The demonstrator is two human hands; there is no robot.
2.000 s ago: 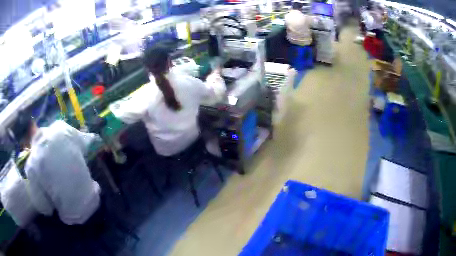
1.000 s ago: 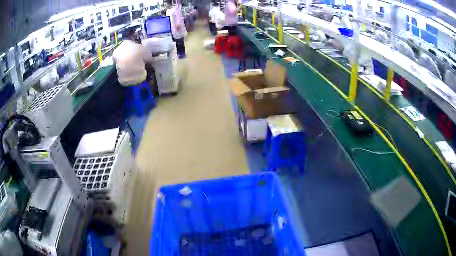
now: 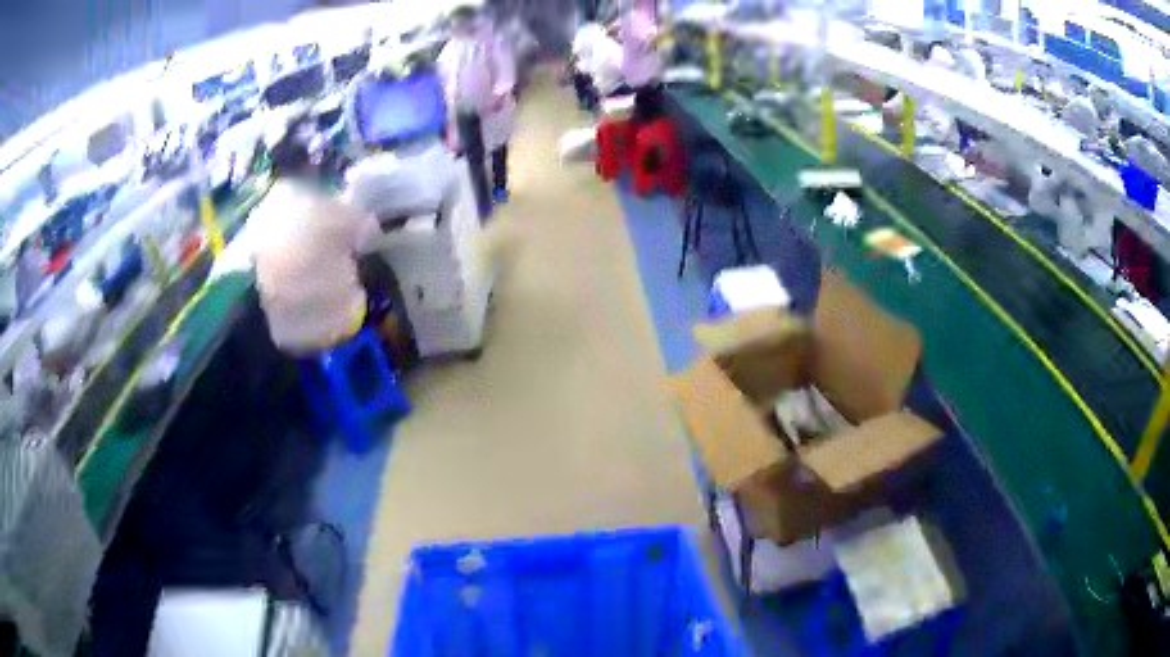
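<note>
A large bright blue turnover crate is at the bottom middle of the head view, cut off by the lower edge. Its far wall and parts of its side walls show, with small white scraps stuck on the wall. Its floor is out of the picture. Neither my left hand nor my right hand is in view, so how the crate is held cannot be seen. The picture is blurred.
A cream aisle runs ahead. Right: an open carton, a blue stool with a white top, red stools and a green bench. Left: a seated person beside a white cabinet. People stand farther ahead.
The view has swung from the left line to the aisle and moved forward. The carton and the seated person appear nearer. The crate stays in front, lower in the picture than one second ago.
</note>
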